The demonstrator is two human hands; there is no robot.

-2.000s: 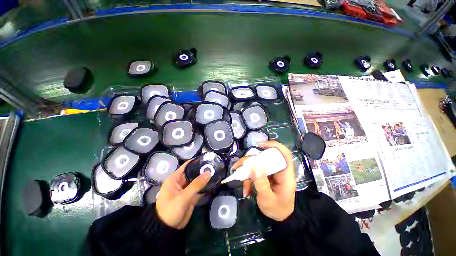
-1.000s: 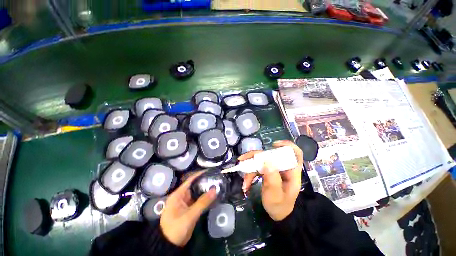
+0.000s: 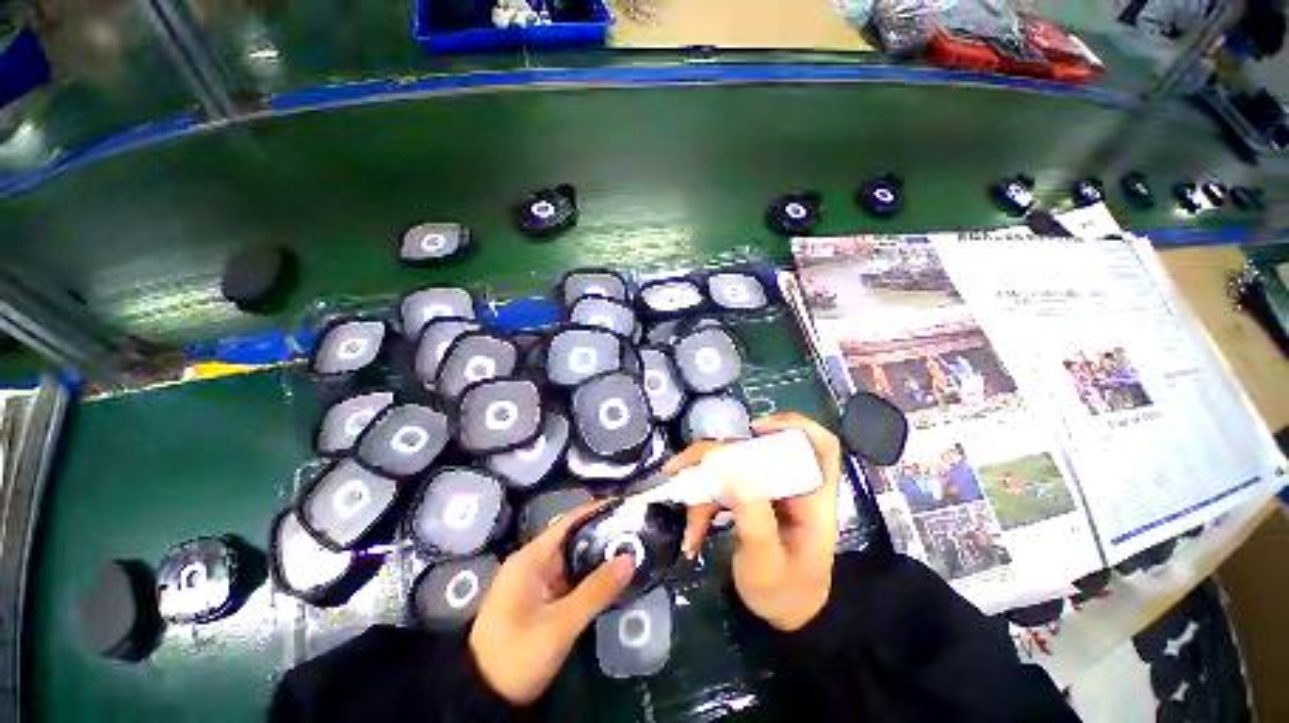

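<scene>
My left hand [image 3: 549, 610] holds a glossy black rounded unit [image 3: 611, 542] with a pale ring at its centre, my thumb on its face. My right hand [image 3: 780, 542] grips a white squeeze bottle [image 3: 770, 463], which lies tilted with its narrow nozzle pointing left at the upper edge of the unit. Whether the tip touches the unit is hard to tell. Behind and left of my hands lies a pile of grey-faced black housings [image 3: 501, 414]. One more housing [image 3: 633, 631] lies just in front of the held unit.
Newspaper sheets [image 3: 990, 339] lie at the right, with a plain black cover [image 3: 874, 428] on their left edge. A cover [image 3: 119, 607] and shiny unit [image 3: 197, 579] stand at far left. Spaced units [image 3: 547, 211] sit on the green belt. A blue bin [image 3: 512, 26] and red tray [image 3: 1011, 54] are beyond.
The held unit has shifted slightly right and down, and the bottle nozzle now reaches over its upper edge. The whole view has shifted a little, bringing the blue bin more into sight.
</scene>
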